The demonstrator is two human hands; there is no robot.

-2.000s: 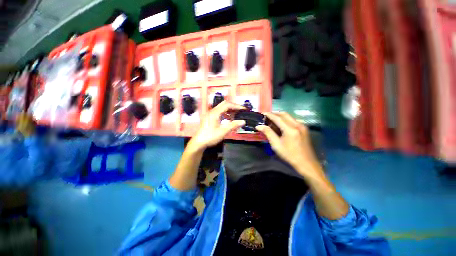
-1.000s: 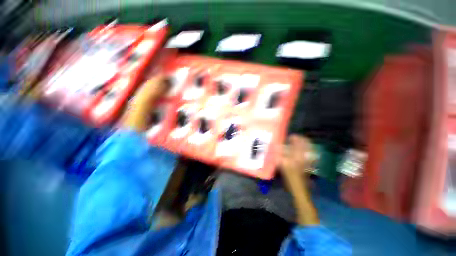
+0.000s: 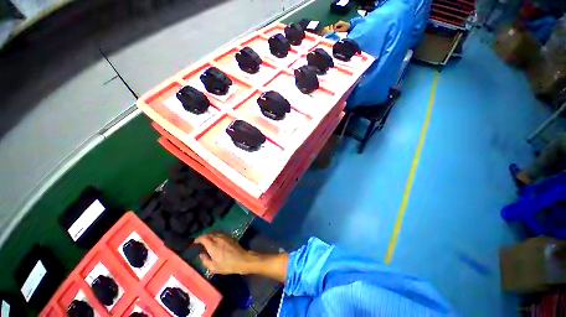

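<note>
The working foam tray [image 3: 156, 273], orange-red, lies at the lower left, cut off by the bottom edge. Its pockets hold black watches [image 3: 135, 253] on white slips. My right hand [image 3: 224, 254] is beside the tray's right edge, fingers bent towards it; whether it grips the edge or anything else cannot be told. My left hand is out of view. A foam insert pile [image 3: 189, 199] lies just beyond my right hand, between the working tray and a tray stack [image 3: 214, 176]. The stack's top tray holds black watches [image 3: 246, 135] in its pockets.
Black boxes with white labels [image 3: 87, 220] line the back of the green bench [image 3: 127, 160] beside a pale barrier. A person in a blue smock [image 3: 380, 56] sits beyond the stack. A carton [image 3: 532, 265] and blue stool [image 3: 539, 207] stand on the floor at right.
The view has swung right, bringing the tray stack and aisle into view. The working tray now shows at lower left. My left hand has left the picture; my right stays near the tray's right side.
</note>
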